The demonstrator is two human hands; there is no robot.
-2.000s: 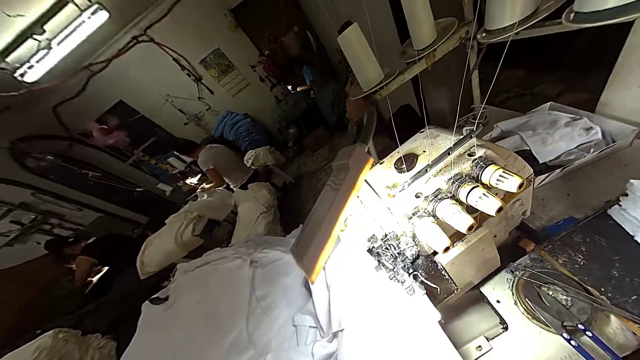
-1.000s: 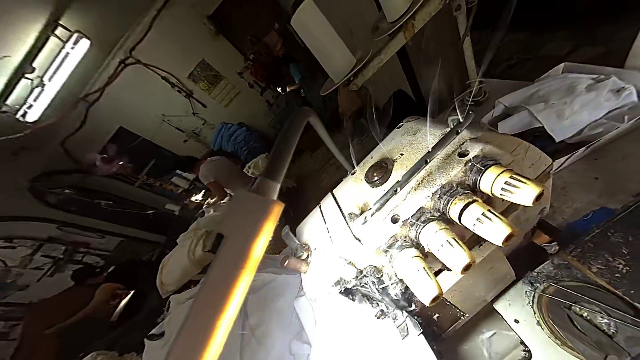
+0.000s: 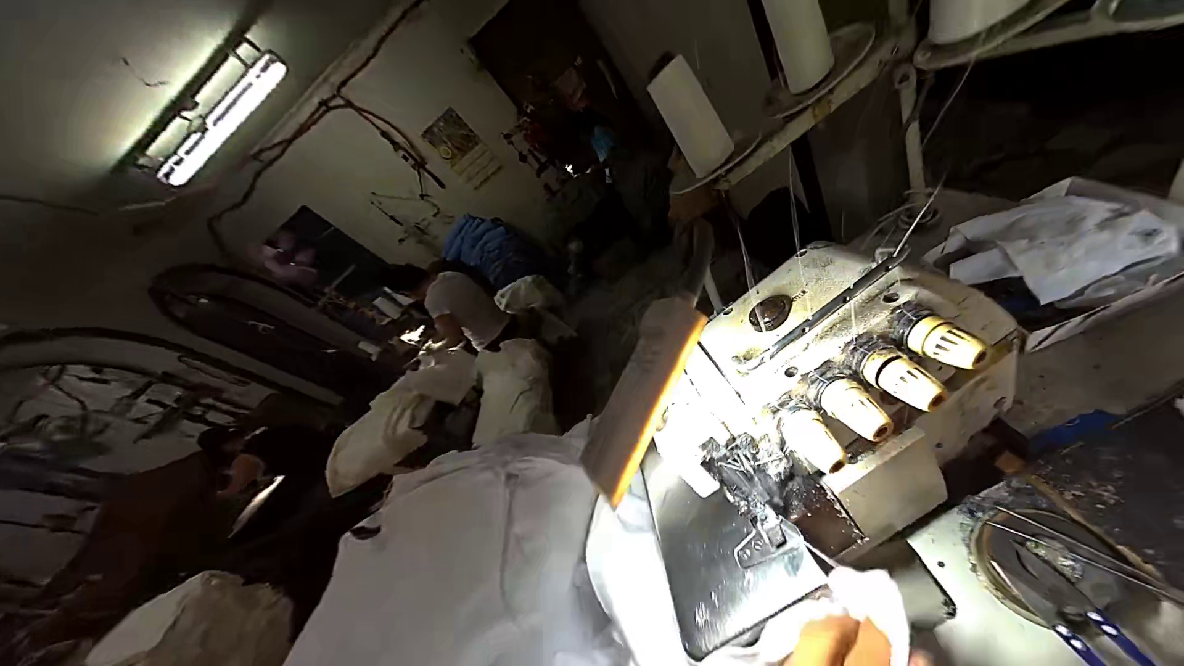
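A white overlock sewing machine with several cream tension knobs stands right of centre, threads running down to it. Its metal plate and presser foot show below the knobs. At the bottom edge, the fingers of what looks like my right hand grip a bunched white cloth, just below the presser foot; the rest of this hand is cut off. My left hand cannot be made out. White fabric spreads left of the plate. Scissors with blue handles lie at the lower right.
A lit lamp bar reaches over the machine's left side. Thread cones stand on a rack above. A box of white cloth is behind at right. Another person is among cloth bundles further back, and one more sits in shadow at lower left.
The metal plate, hidden in glare before, now shows clearly. Fingers with white cloth have come in at the bottom edge. The view has shifted, and the lamp bar stands further right than one second ago.
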